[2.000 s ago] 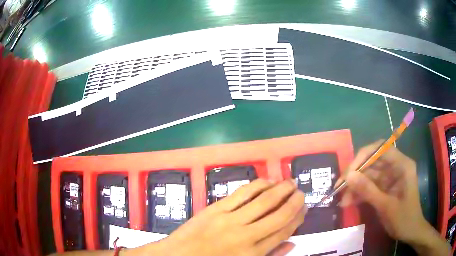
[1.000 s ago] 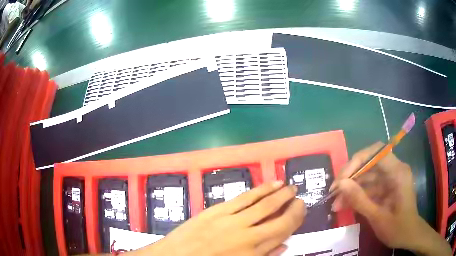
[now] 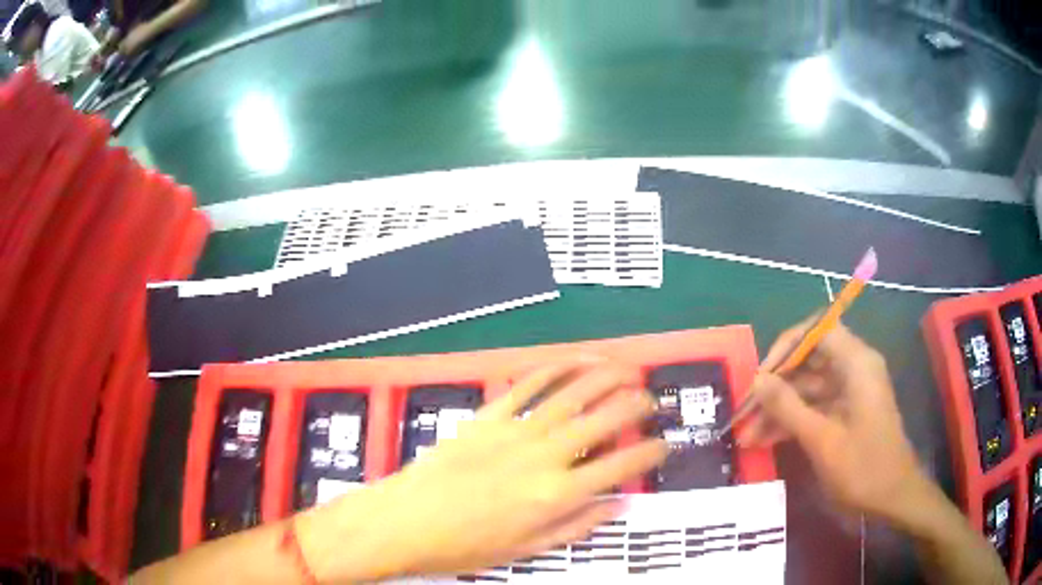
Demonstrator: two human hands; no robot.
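My right hand [image 3: 840, 417] holds the orange tweezers or pick [image 3: 814, 334] like a pen, purple end up, its thin tip over the rightmost phone [image 3: 691, 429]. I cannot see whether an adhesive piece is at the tip. My left hand [image 3: 503, 474] lies spread and blurred over the red foam tray [image 3: 571, 352], hiding a phone and part of another; I see nothing gripped in it. The die-cut sticker sheet [image 3: 754, 509], white with short black bars, lies across the near part of the phones, partly under my left hand.
Black adhesive sheets [image 3: 366, 299] lie beyond the tray, one over a white lattice liner [image 3: 623, 234]. Stacked red foam trays [image 3: 86, 331] lean at the left. Another red tray [image 3: 946, 343] with phones stands at the right. A person's arm [image 3: 160, 23] shows at top left.
The view has tilted up, showing more of the far bench and the right tray. My left hand's fingers have spread and lifted back from the rightmost phone. The tool is still in my right hand.
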